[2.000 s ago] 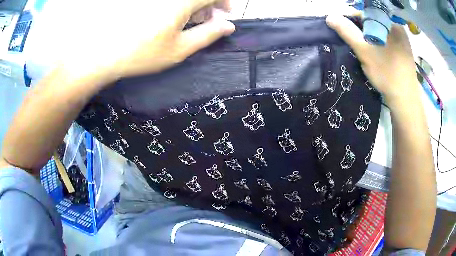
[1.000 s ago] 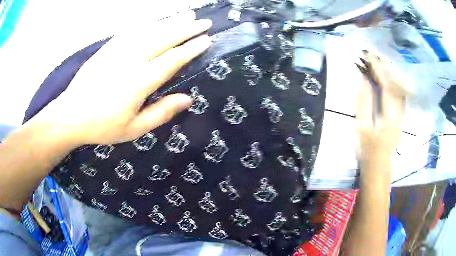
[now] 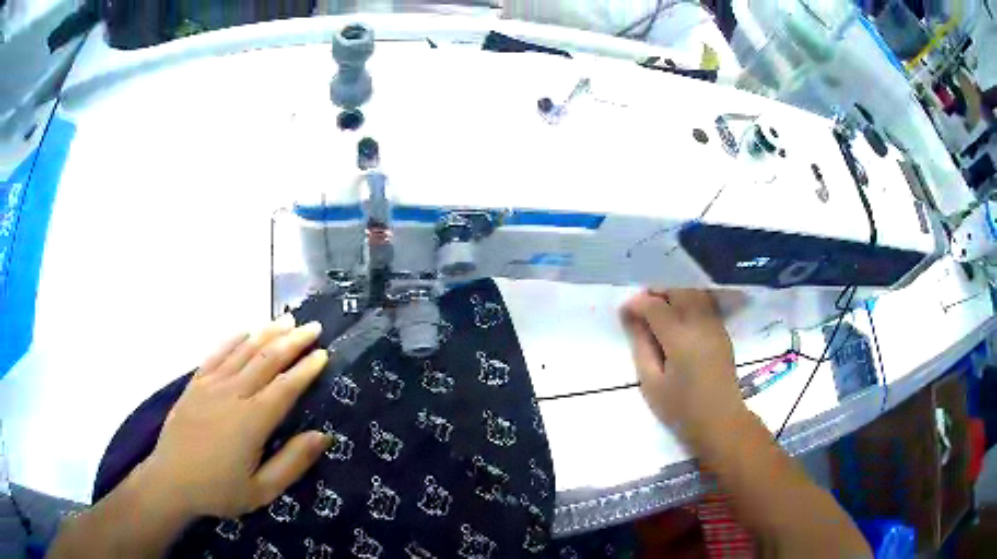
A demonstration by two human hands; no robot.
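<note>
The black cloth with white outlined figures (image 3: 437,437) lies on the white machine table and hangs over its front edge. Its upper end is under the needle area of the sewing machine (image 3: 547,235), beside a grey cylindrical fitting (image 3: 419,328). A plain dark part (image 3: 137,442) shows at its left. My left hand (image 3: 235,420) lies flat on the cloth, left of the needle, fingers slightly apart. My right hand (image 3: 689,366) is right of the cloth, low over the table below the machine head. It is blurred with fingers bent; whether it holds something cannot be told.
Small snips with a pink grip (image 3: 772,373) lie right of my right hand. A black cord crosses the table there. Ruler-like markings (image 3: 629,504) run along the front edge. A red basket (image 3: 724,530) is below it. A blue panel (image 3: 31,257) is at the far left.
The view has risen and shows the whole machine head. The cloth's upper end is now at the needle. My right hand has left the cloth and no longer shows the dark object seen in it earlier.
</note>
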